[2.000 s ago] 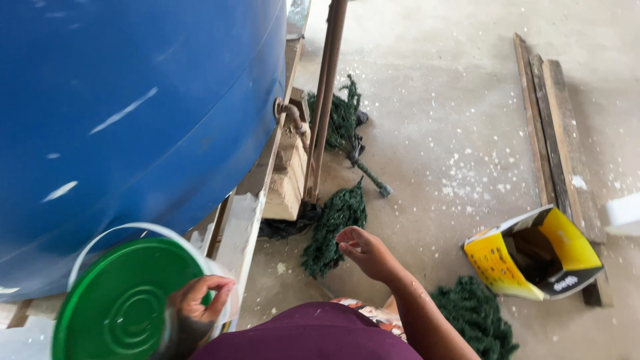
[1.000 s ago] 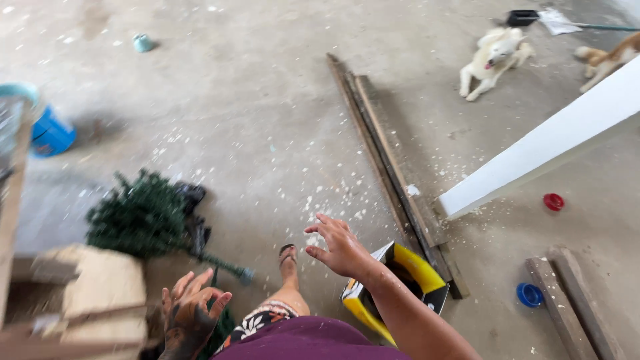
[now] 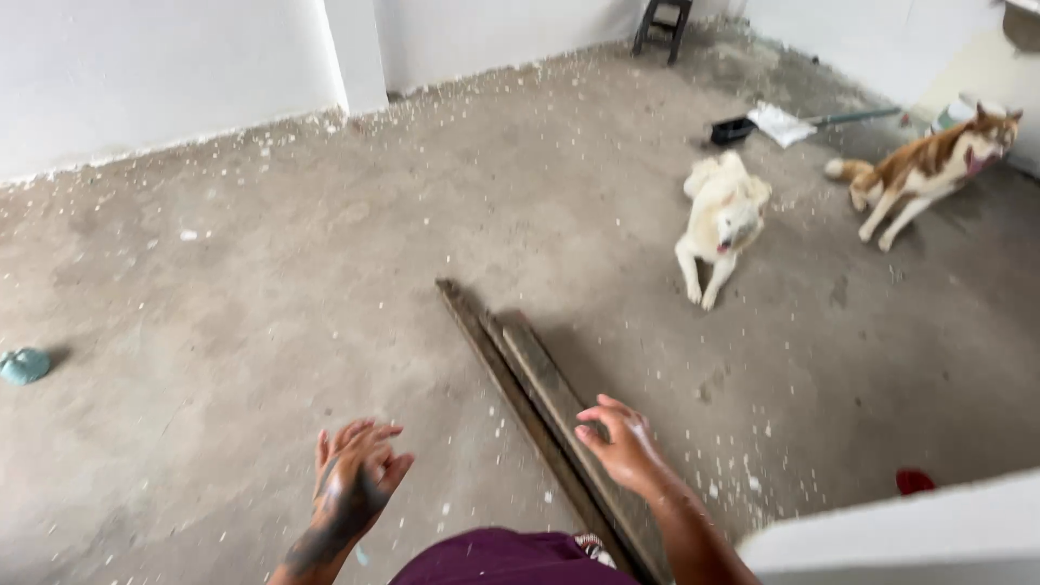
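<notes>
Both my hands hang in the air in front of my purple shirt, with nothing in them. My left hand [image 3: 355, 471], with dark marks on its back and forearm, is at lower left over the concrete floor, its fingers apart and bent. My right hand [image 3: 621, 443] has whitish smears near the wrist and loosely curled fingers. From this view it overlaps the edge of the long wooden boards [image 3: 544, 382] lying on the floor, and does not appear to touch them.
A white dog [image 3: 719, 219] lies ahead and a brown-and-white dog [image 3: 926, 175] sits at right. Behind them lie a black dustpan [image 3: 733, 130] and a white sheet [image 3: 780, 123]. A dark step stool [image 3: 663, 31] stands by the wall. A white pillar [image 3: 902, 528] is at lower right.
The view has swung away from the blue tank, green-lidded bucket and yellow box to the open floor and walls. My left hand, earlier by the green lid, is now over the floor.
</notes>
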